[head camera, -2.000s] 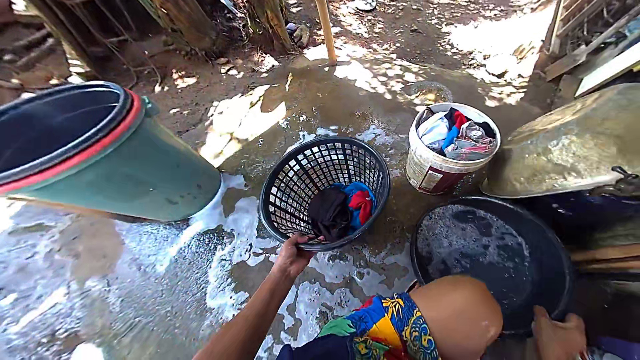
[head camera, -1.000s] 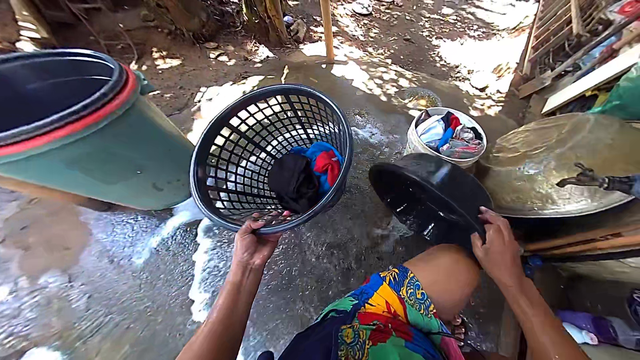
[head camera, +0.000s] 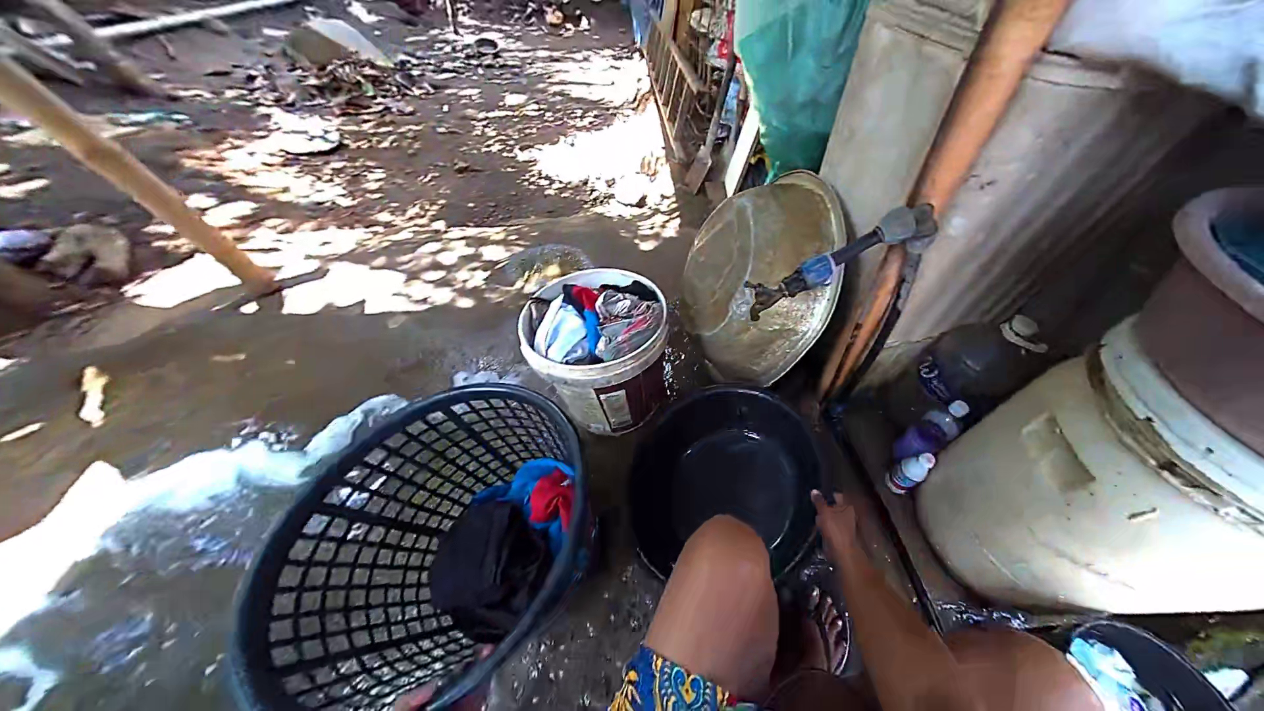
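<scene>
My left hand (head camera: 444, 683), mostly hidden at the bottom edge, grips the near rim of a dark plastic laundry basket (head camera: 336, 563). Inside the tilted basket lie a black cloth (head camera: 489, 568) and a red and blue cloth (head camera: 548, 499). With its fingers on the right rim, my right hand (head camera: 834, 518) holds a black plastic basin (head camera: 731, 474), which stands on the wet ground with a little water in it. Just beyond both is a white bucket (head camera: 612, 380) filled with clothes (head camera: 597, 321).
A water tap (head camera: 790, 286) juts out before a large metal lid or basin (head camera: 760, 237). Small plastic bottles (head camera: 923, 449) stand by a big pale container (head camera: 1047, 494) at right. A wooden pole (head camera: 128, 173) slants at upper left. Foam (head camera: 89, 523) lies on the ground.
The black basin, tilted up in my right hand a second ago, now rests on the ground. The view has swung to the right.
</scene>
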